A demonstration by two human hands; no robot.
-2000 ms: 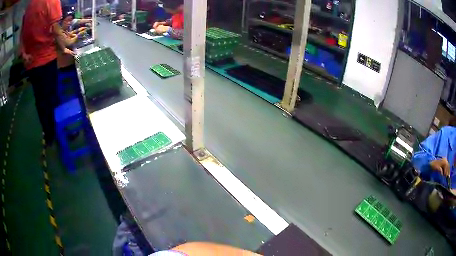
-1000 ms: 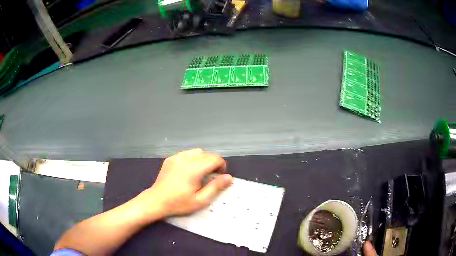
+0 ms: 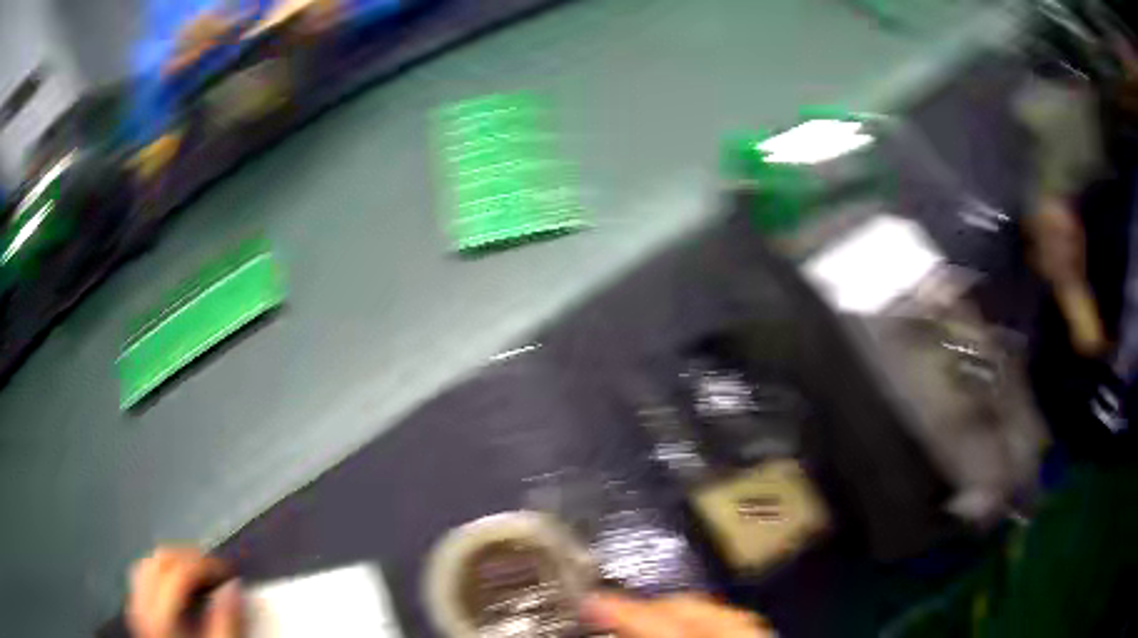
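The view is blurred. The whitish board (image 3: 325, 606) lies at the bottom left, cut off by the lower edge. My left hand (image 3: 185, 596) is at its left edge, blurred and partly cut off; its grip is unclear. The solder waste cup (image 3: 442, 583) stands right of the board, with dark and silvery dross inside. My right hand (image 3: 680, 616) shows as blurred fingers at the bottom edge, with a fingertip beside the cup's right side. Whether it holds anything is hidden.
Two green PCB panels (image 3: 505, 171) (image 3: 202, 327) lie on the belt (image 3: 362, 312). Right of the cup are silvery splashes (image 3: 643, 548), a tan sponge (image 3: 761, 514) and the dark feeder (image 3: 861, 374) with a green reel (image 3: 780, 187). A coworker's hand (image 3: 200, 38) shows top left.
The view has swung right and tilted. Board, cup and belt panels sit further left in the picture; the sponge and feeder have come into fuller view. More of my right hand shows.
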